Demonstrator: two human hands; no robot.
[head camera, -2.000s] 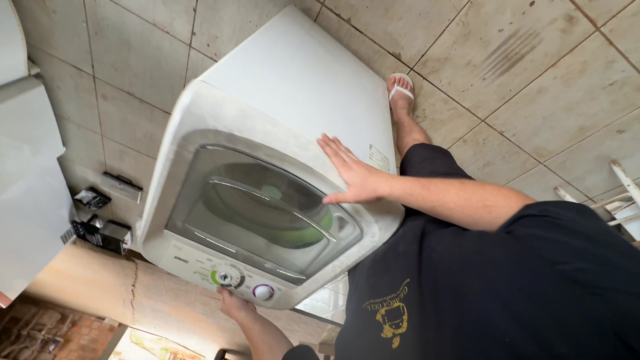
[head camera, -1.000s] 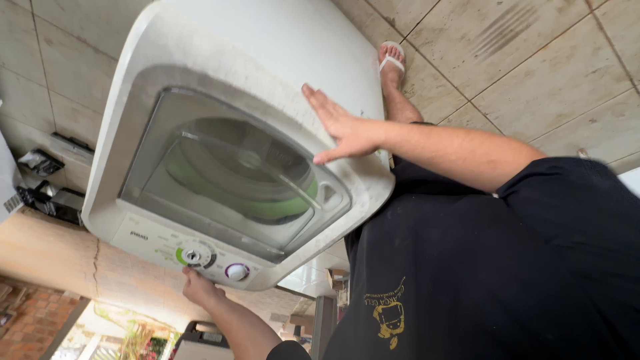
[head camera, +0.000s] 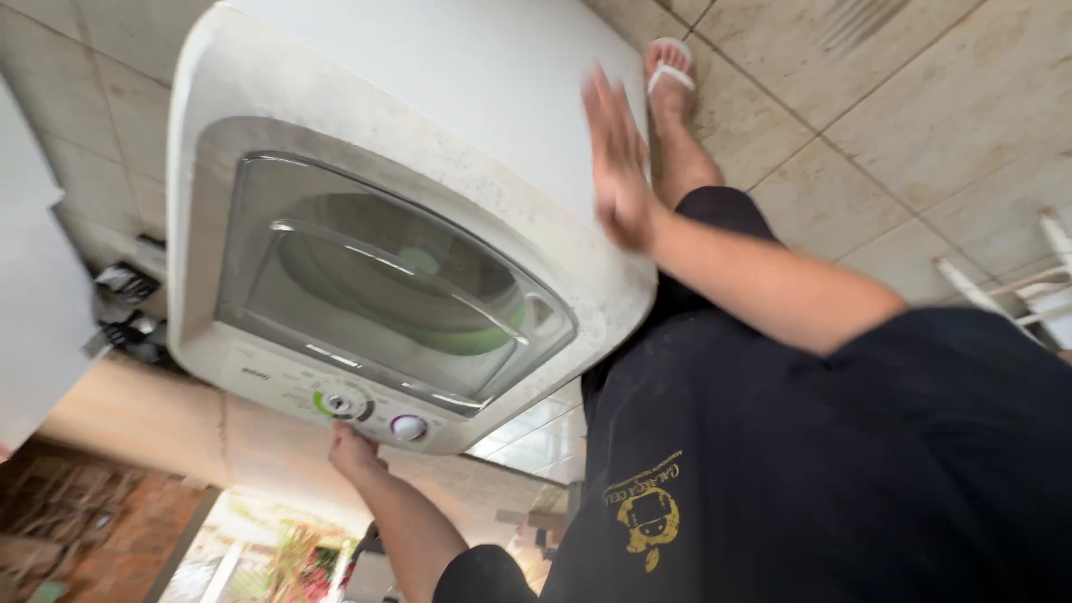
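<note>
A white top-loading washing machine (head camera: 469, 92) with a clear lid (head camera: 394, 276) stands before me, turned askew in the view. My left hand (head camera: 358, 452) grips the edge of its control panel (head camera: 285, 381), beside the large dial (head camera: 339, 404) with a green arc; a smaller knob (head camera: 409, 427) is nearby. Over the machine's near side, my right hand (head camera: 620, 159) is spread flat with fingers extended; it is blurred, and whether it touches the side cannot be told. A green-rimmed tub shows through the lid.
Tiled floor (head camera: 946, 142) surrounds the machine, and a foot in a white flip-flop (head camera: 670, 79) is close to its side. Black items (head camera: 126, 285) lie beyond it, next to a white surface (head camera: 33, 276). Part of a white frame (head camera: 1005, 293) is at the right.
My right hand has moved off the top border near the lid to over the machine's side. My left hand stays at the panel edge by the dial. The view has shifted.
</note>
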